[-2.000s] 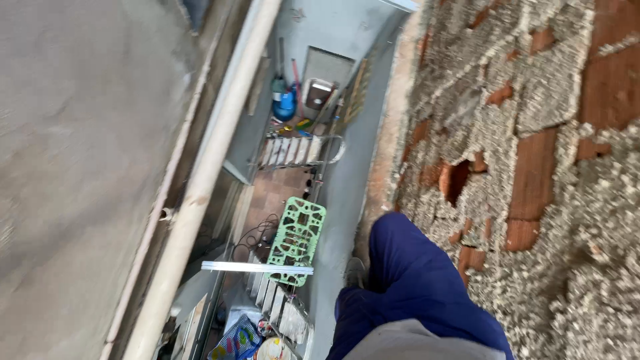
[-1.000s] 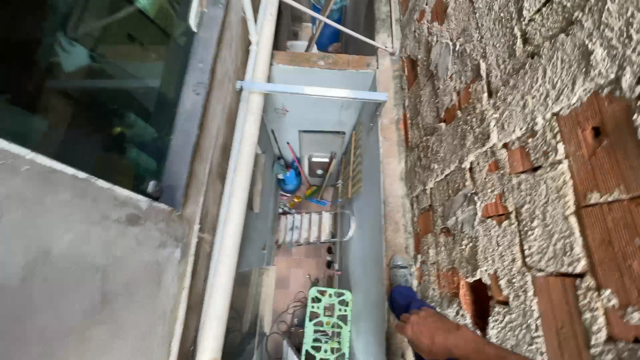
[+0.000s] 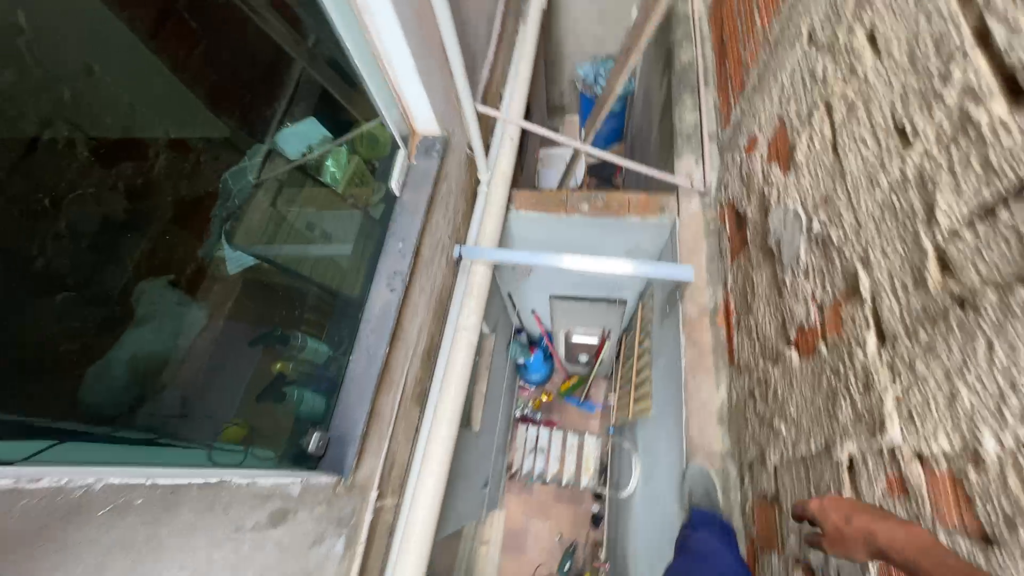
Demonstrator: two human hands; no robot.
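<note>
At the lower right of the head view, my right hand [image 3: 840,524] is held beside the rough brick wall [image 3: 880,320], fingers partly bent; whether it touches the wall is unclear. My left hand is out of view. Below and left of the hand, my shoe [image 3: 702,488] rests on the narrow wall top [image 3: 704,384], with my blue trouser leg [image 3: 708,544] above it. A pale metal bar [image 3: 576,262] spans the gap from the long white pipe [image 3: 460,352] to the wall top.
A deep, narrow shaft drops left of my foot; a tiled floor [image 3: 540,520], a blue container [image 3: 534,364] and brooms lie far below. A thin bar [image 3: 592,149] crosses farther ahead, near a blue barrel [image 3: 604,116]. A glass window [image 3: 184,240] with a stone sill [image 3: 384,296] borders the left.
The view has shifted forward along the shaft; the green perforated panel seen before is out of frame. My right hand, absent two seconds ago, showed near my knee one second ago and is now beside the wall.
</note>
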